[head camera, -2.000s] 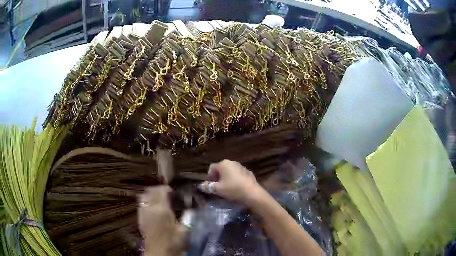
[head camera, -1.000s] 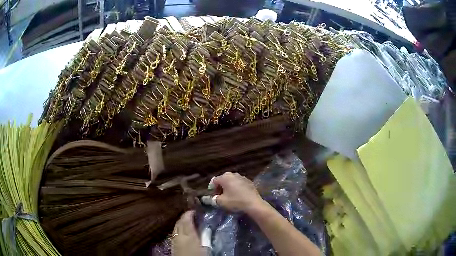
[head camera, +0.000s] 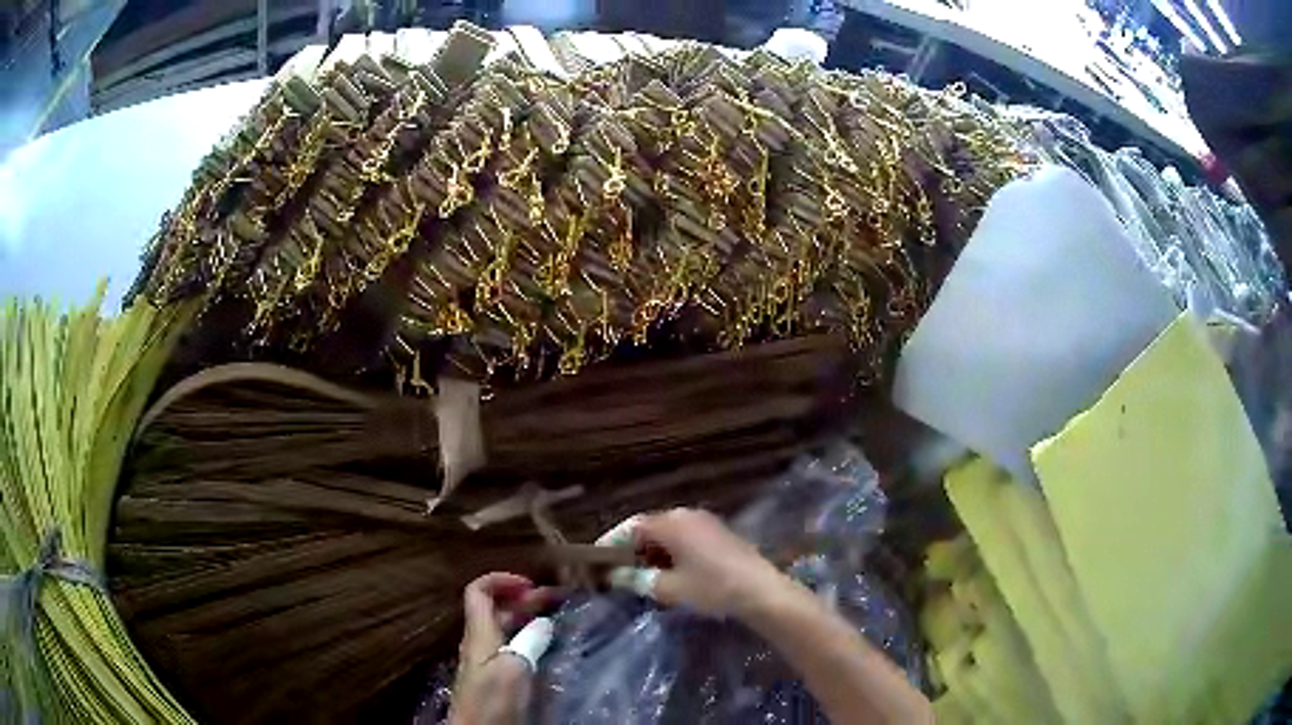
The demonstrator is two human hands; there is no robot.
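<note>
Long dark brown strips (head camera: 284, 545) lie in a wide bundle in front of me. A short lighter brown strip (head camera: 547, 518) with crossed ends sits on them. My right hand (head camera: 709, 564), with white finger covers, pinches a brown strip (head camera: 584, 555) at the bundle's right part. My left hand (head camera: 489, 659), with a white thumb cover, is just below and left, its fingertips at the same spot; whether they grip anything is unclear. A clear plastic bag (head camera: 666, 659) lies under and beside both hands. Another lighter brown tab (head camera: 456, 432) lies above.
Rows of short brown straps with gold hardware (head camera: 595, 213) stretch behind the strips. A yellow strip sheaf (head camera: 57, 425), tied with a greyish strip (head camera: 54, 567), stands at left. At right are a white sheet (head camera: 1027, 312), yellow panels (head camera: 1176, 524) and clear plastic (head camera: 1148, 213).
My left hand has come right and closer to my right hand, fingers now at the pinched strip. The lighter strip with crossed ends, hidden or blurred at first, now shows clearly.
</note>
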